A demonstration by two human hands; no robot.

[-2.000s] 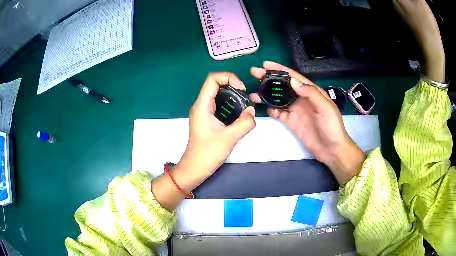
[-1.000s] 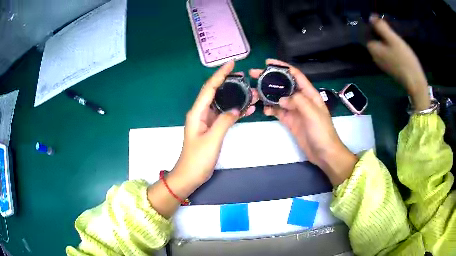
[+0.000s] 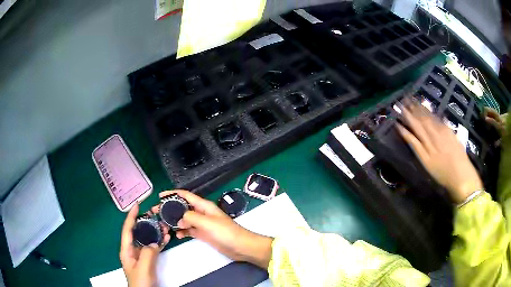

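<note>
My left hand (image 3: 136,255) holds a round smartwatch (image 3: 147,232) with a dark face, at the lower left. My right hand (image 3: 221,231) holds a second round smartwatch (image 3: 174,211), also dark, close beside the first. Both watches are held above the bench, near the far edge of the white sheet (image 3: 193,262). Part of the black strip (image 3: 232,277) shows on the sheet at the bottom edge. My left wrist is cut off by the picture's bottom edge.
A pink-edged smartphone (image 3: 121,172) lies beyond my hands. A round watch (image 3: 233,202) and a pink-rimmed square watch (image 3: 261,186) lie right of them. A foam tray (image 3: 246,148) is behind. Another person's hand (image 3: 434,148) is over foam trays at right. A pen (image 3: 49,260) lies left.
The view has swung right and up, showing several foam trays. The lit text on both watch faces has gone dark. Both hands still hold the watches. The other person's hand is over the right trays.
</note>
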